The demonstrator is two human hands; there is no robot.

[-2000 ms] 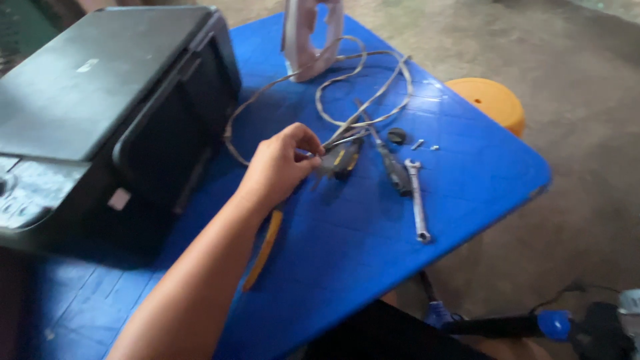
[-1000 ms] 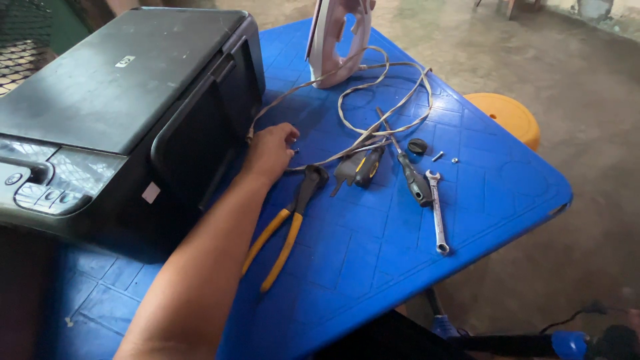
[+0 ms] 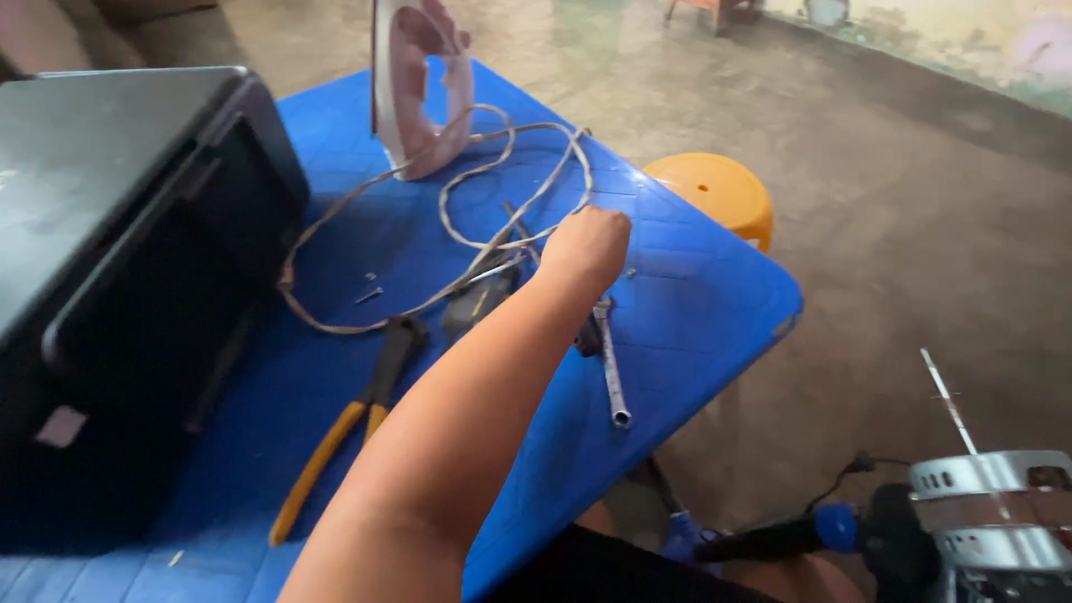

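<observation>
My left hand reaches across the blue table, its fingers curled down beside the looped cord; whether it holds anything is hidden. Under my forearm lie a dark plug-like piece and part of a screwdriver's dark handle. A combination wrench lies right of them. Pincers with yellow handles rest left of my forearm. A small screw and a tiny metal part lie inside the cord's loop. Another tiny part is right of my hand. My right hand is not in view.
A black printer takes up the table's left side. A clothes iron stands upright at the far edge. Beyond the right edge is a yellow stool. A metal motor housing and a black tube are at lower right.
My left hand has moved from beside the printer to the right, over the tools. The small screw and tiny part near the printer now show. The round black knob is now out of sight.
</observation>
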